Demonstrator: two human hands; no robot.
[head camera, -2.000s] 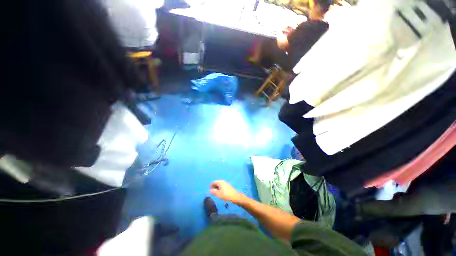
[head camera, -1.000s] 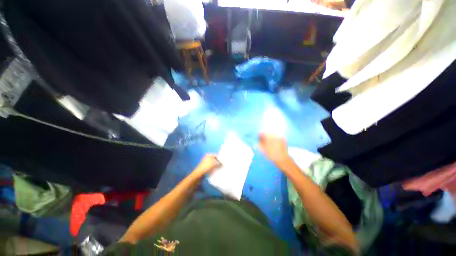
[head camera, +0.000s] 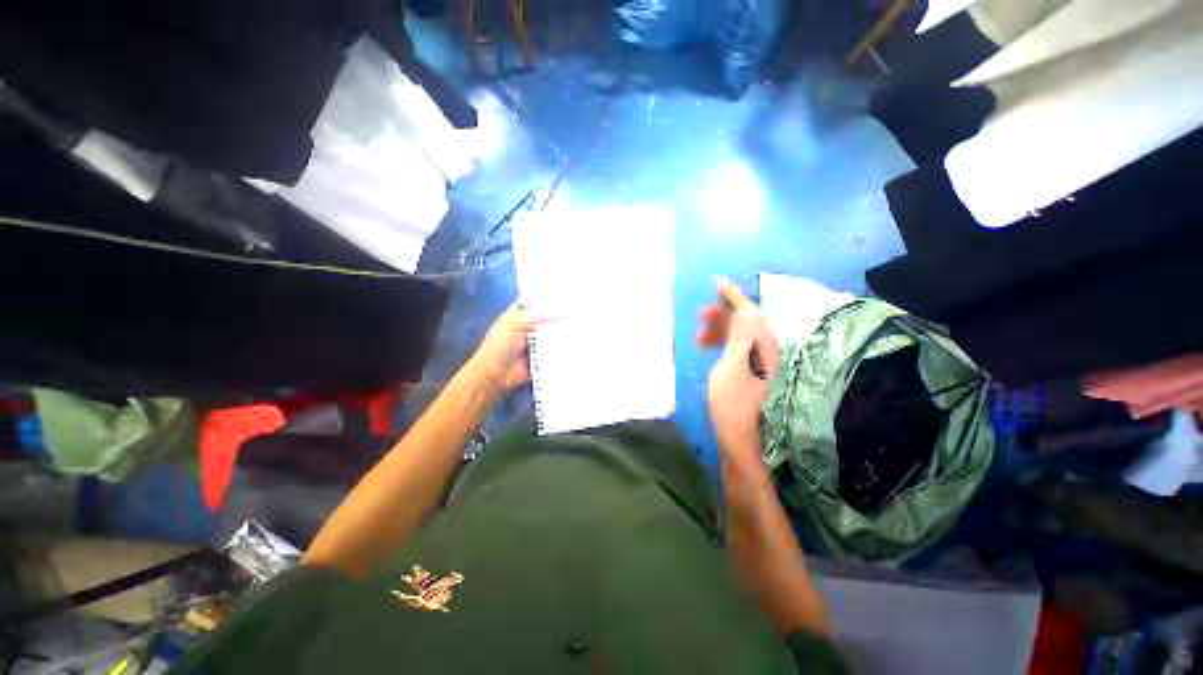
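Note:
A white spiral notebook (head camera: 603, 317) is held upright in front of my body, with its wire-bound edge on the left and its page looking blank. My left hand (head camera: 507, 346) grips that wire-bound edge, with the thumb on the page. My right hand (head camera: 736, 346) is raised just right of the notebook, not touching it, with its fingers blurred. A small dark thing shows at the right palm; I cannot tell what it is or whether it is held.
A green woven sack (head camera: 818, 481) with dark cloth inside stands at the right. Dark garments (head camera: 172, 79) and a white cloth (head camera: 376, 158) hang at the left. Cream garments (head camera: 1095, 106) hang at the upper right. A blue bag (head camera: 693, 40) lies on the floor ahead.
The notebook has come upright and faces me, in my left hand. My right hand has moved slightly right and down. Two seconds ago only one hand showed clearly. The view has tilted further down.

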